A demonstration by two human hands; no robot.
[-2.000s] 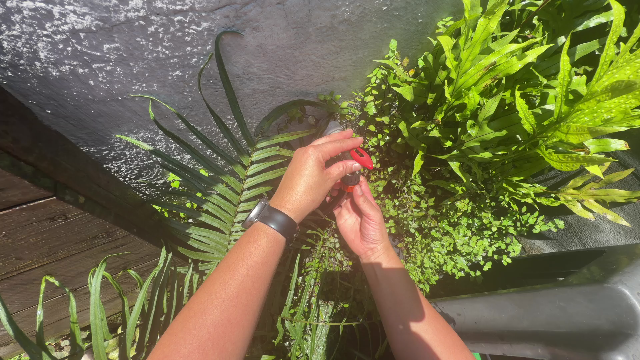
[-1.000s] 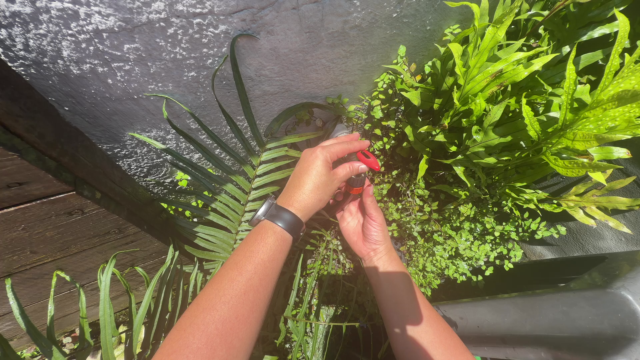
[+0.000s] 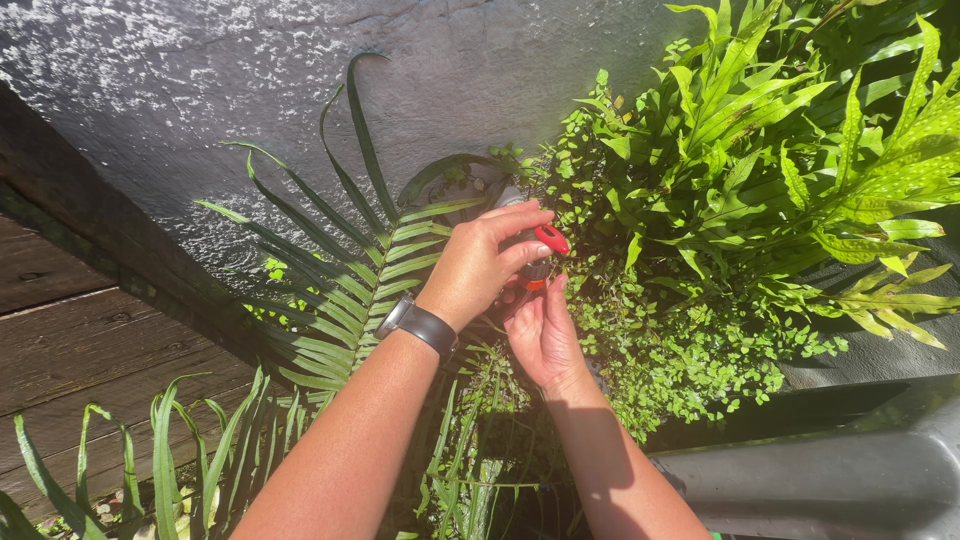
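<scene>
My left hand (image 3: pixel 480 262), with a dark-banded watch (image 3: pixel 418 328) on its wrist, grips the top of a garden tap with a red handle (image 3: pixel 553 238). Thumb and fingers close around the tap just beside the handle. Below it, a black and orange hose connector (image 3: pixel 535 274) shows between my hands. My right hand (image 3: pixel 546 330) is underneath, fingers curled up at the connector; its fingertips are partly hidden, and how firmly they hold cannot be seen.
A grey rough wall (image 3: pixel 480 82) rises behind. A fern frond (image 3: pixel 382 262) spreads at the left, above wooden boards (image 3: pixel 90 337). Small-leaved plants (image 3: pixel 675 352) and broad-leaved ferns (image 3: pixel 735 135) crowd the right. A smooth grey surface (image 3: pixel 810 480) lies at lower right.
</scene>
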